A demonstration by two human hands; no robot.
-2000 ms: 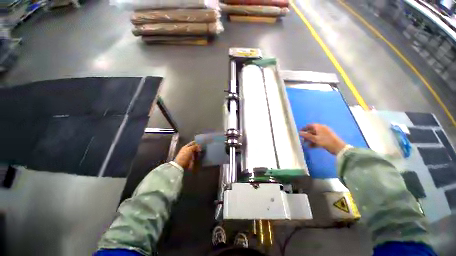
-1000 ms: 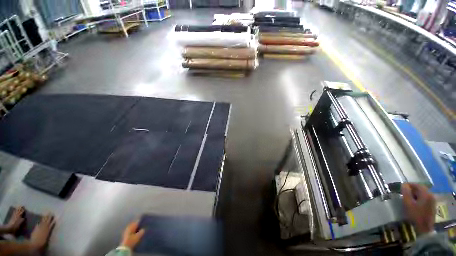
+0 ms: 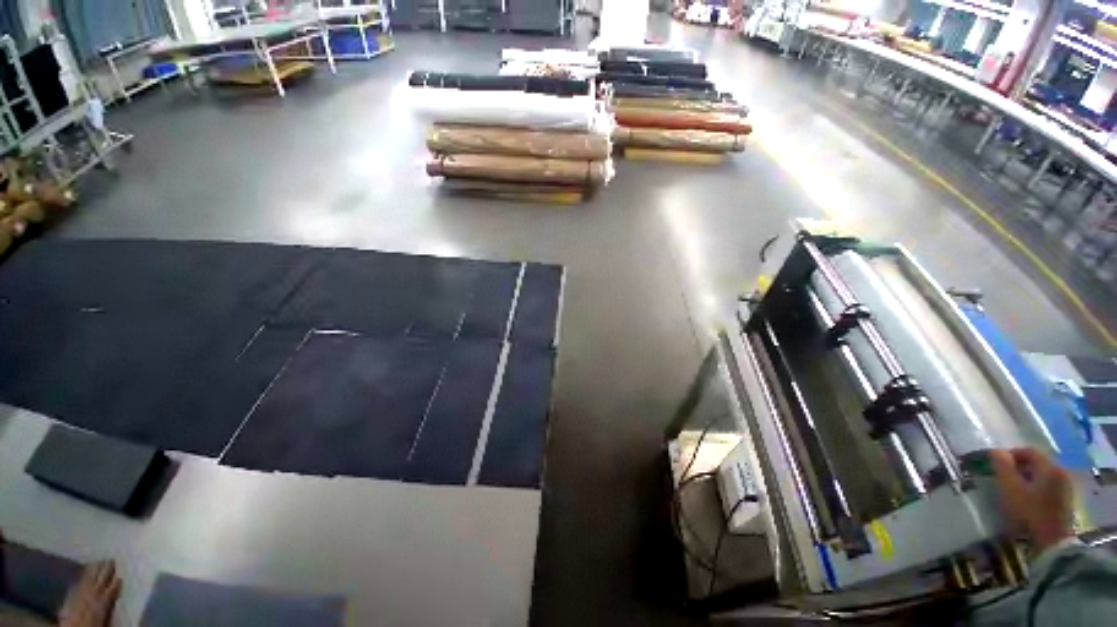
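Note:
A dark rectangular panel (image 3: 245, 605) lies on the grey table at the bottom edge, partly cut off. My left hand is not in view. My right hand (image 3: 1035, 492) is at the near end of the roller machine (image 3: 925, 380), against its end housing, with fingers bent; whether it grips the housing is unclear. A thick dark panel stack (image 3: 98, 469) sits on the table at the left. Another person's hand (image 3: 91, 598) rests by a dark panel (image 3: 34, 578) in the lower left corner.
Large dark laid-out panels (image 3: 355, 392) cover the far part of the grey table (image 3: 355, 527). A floor gap with cables (image 3: 698, 490) separates table and machine. The blue belt (image 3: 1023, 386) and side board (image 3: 1063, 367) are at the right. Fabric rolls (image 3: 521, 141) stand beyond.
My view has swung left from the machine to the table. The panel my left hand held now lies lower left, and that hand has left the picture. My right hand moved from the belt to the machine's end.

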